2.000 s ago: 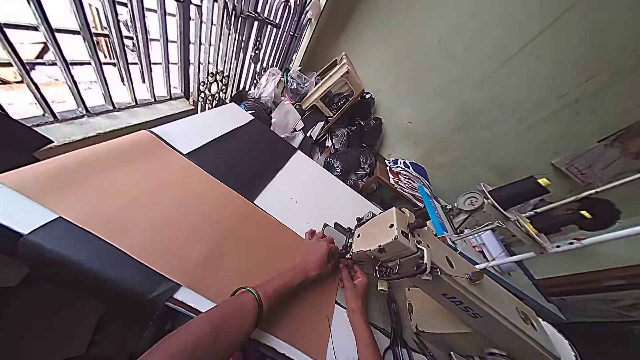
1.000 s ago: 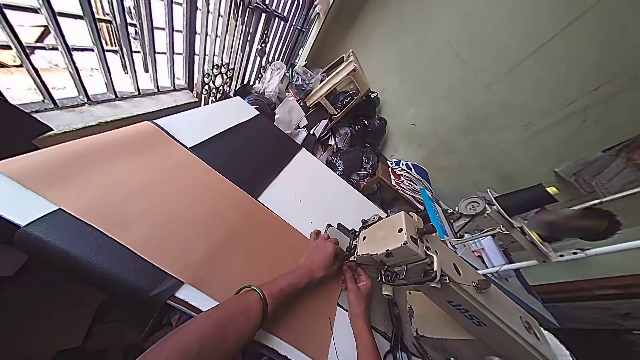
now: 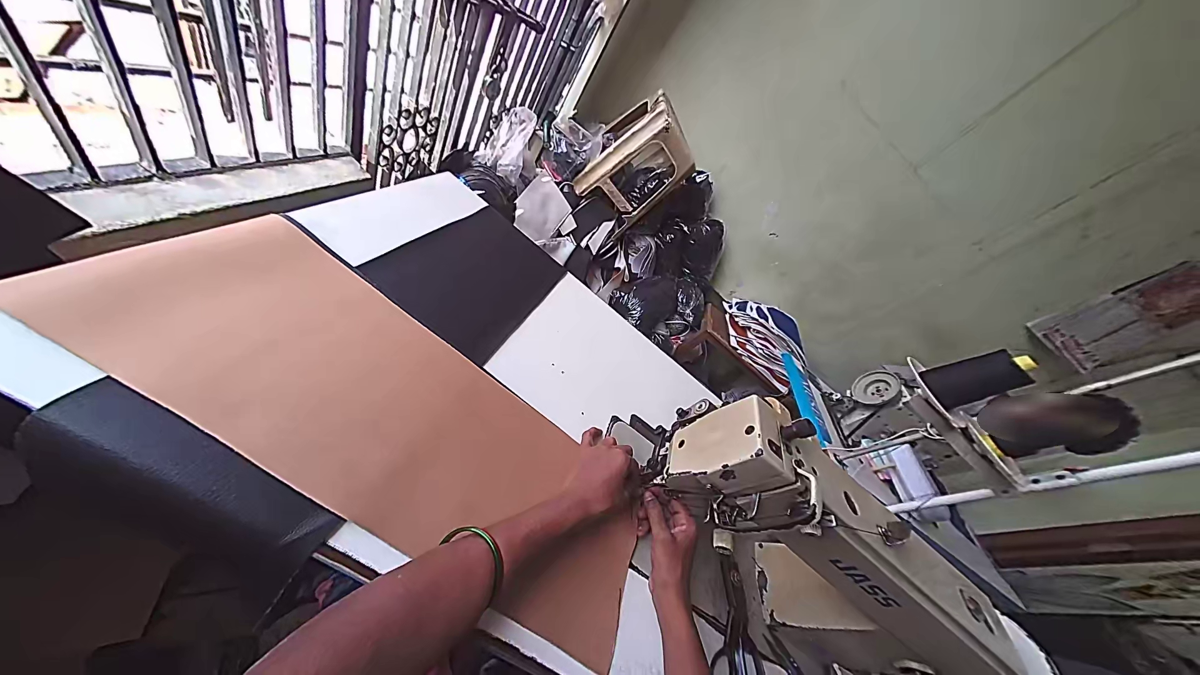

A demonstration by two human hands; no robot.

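Observation:
A large tan sheet (image 3: 366, 375), which looks like synthetic leather, lies across the table with its right edge at a Jack industrial sewing machine (image 3: 731, 445). My left hand (image 3: 605, 473), with a green bangle on its wrist, rests on the sheet's edge close beside the needle area, fingers bent. My right hand (image 3: 667, 530) is just below it, thumb and fingers together at the same edge under the machine head. The fingertips of both hands partly hide what they touch. Beneath the tan sheet lies black material (image 3: 478, 281), which shows on both sides.
Black-handled scissors (image 3: 736, 619) lie beside the machine bed. A black thread cone (image 3: 975, 377) sits on the stand at right. Black plastic bags (image 3: 647, 305) and an upturned beige stool (image 3: 656, 155) are heaped past the table's far end. A barred window (image 3: 187, 84) is at upper left.

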